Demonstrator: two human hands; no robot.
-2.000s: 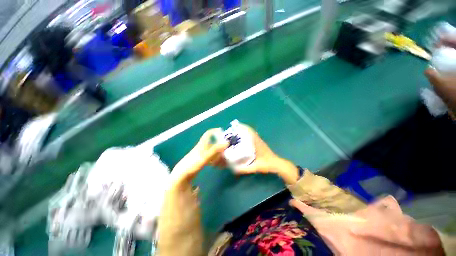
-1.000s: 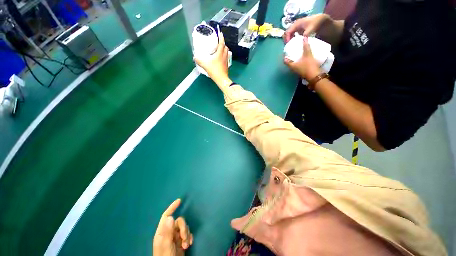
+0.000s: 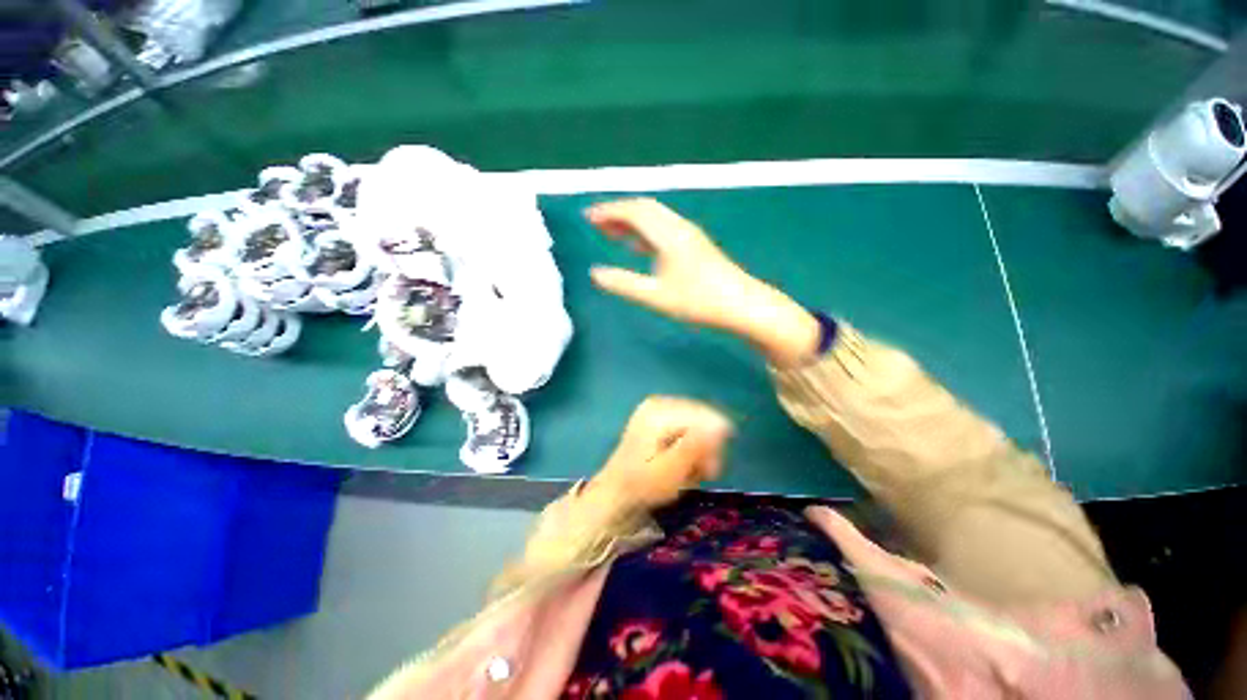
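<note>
My right hand [image 3: 673,267] is over the bench with thumb and fingers apart and holds nothing. My left hand [image 3: 666,449] is low near the bench's front edge, blurred, with its fingers curled; nothing shows in it. To the left of my hands lies a group of unfinished camera units [image 3: 271,246] with silvery open heads. A pile of white cup-shaped shells [image 3: 472,260] lies against them, touching the units. Two units lie at the pile's front side. My hands touch neither the units nor the pile.
A white security camera [image 3: 1179,175] with a black lens face stands at the far right of the green-topped bench [image 3: 848,246]. The green conveyor belt [image 3: 821,96] runs behind the white edging. A blue bin [image 3: 178,547] is below at the left. Another white object [image 3: 19,280] is at the left rim.
The view has swung left to the unfinished units. My right hand has let go of the white camera and come back over the bench. My left hand's fingers have curled in.
</note>
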